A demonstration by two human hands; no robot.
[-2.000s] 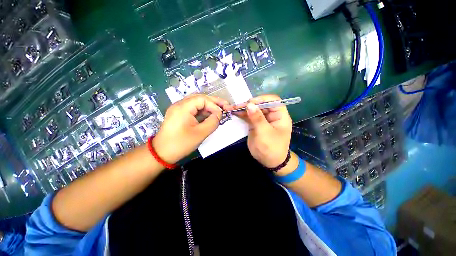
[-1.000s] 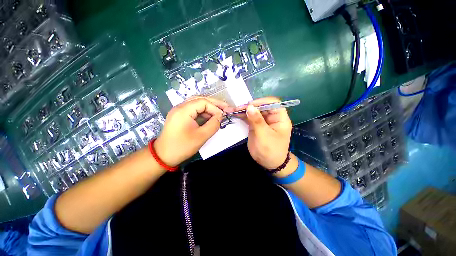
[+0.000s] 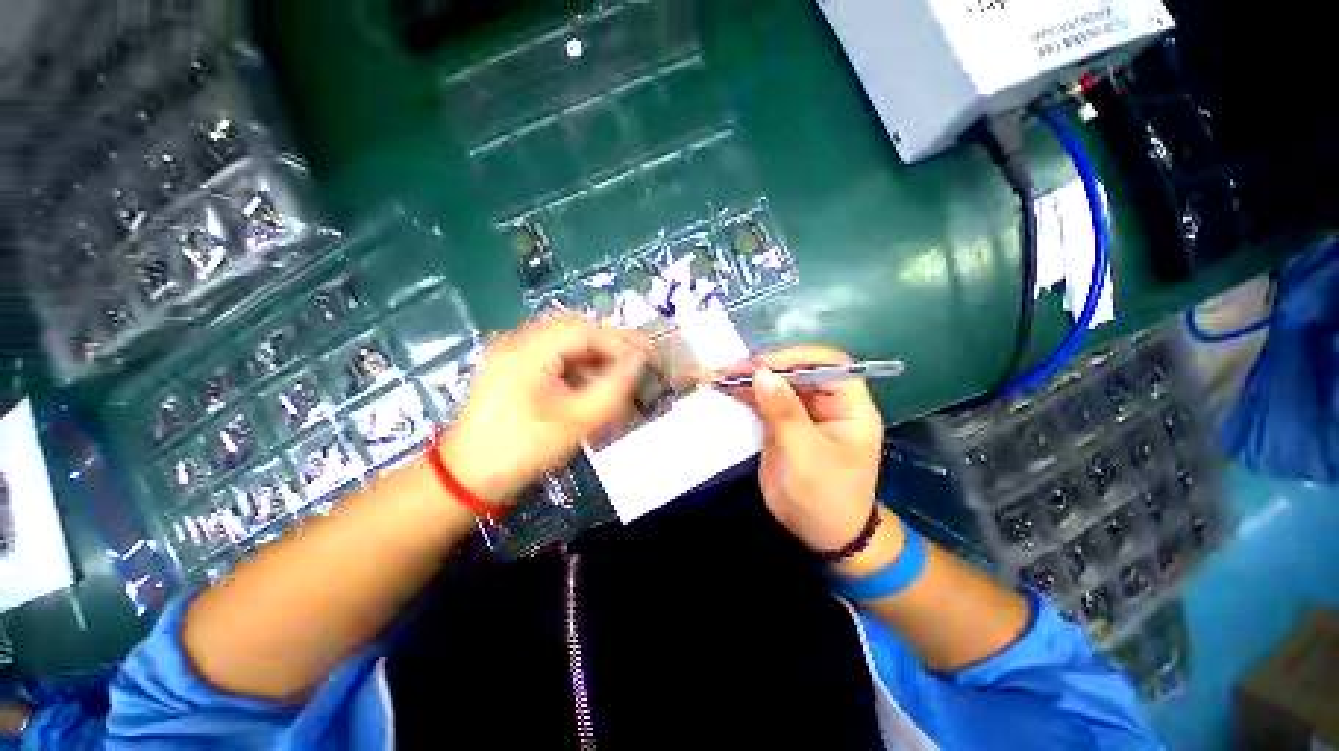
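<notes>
My right hand (image 3: 822, 448) holds silver tweezers (image 3: 837, 373), their tip pointing left over the white sheet. My left hand (image 3: 551, 396) is just left of the tip, thumb and finger pinched together on a small dark electronic module (image 3: 654, 393), mostly hidden by the fingers and blurred. Below the hands lies the white backing sheet (image 3: 676, 458) with a grey-brown adhesive sheet (image 3: 679, 357) on it. A clear near blister tray (image 3: 614, 184) lies just beyond, with silvery modules in its front pockets and one dark module (image 3: 530, 257) at its left.
A left blister tray (image 3: 426, 279) holds rows of modules, with stacked trays (image 3: 74, 316) behind. A white control box (image 3: 940, 74) with a black cable (image 3: 1024, 279) and blue cable (image 3: 1098, 220) stands upper right. Filled trays (image 3: 1079, 470) lie lower right, a cardboard box (image 3: 1300, 690) beyond.
The view has shifted, so more of the control box shows. My hands have moved a little apart; the tweezer tip has drawn back from my left fingers.
</notes>
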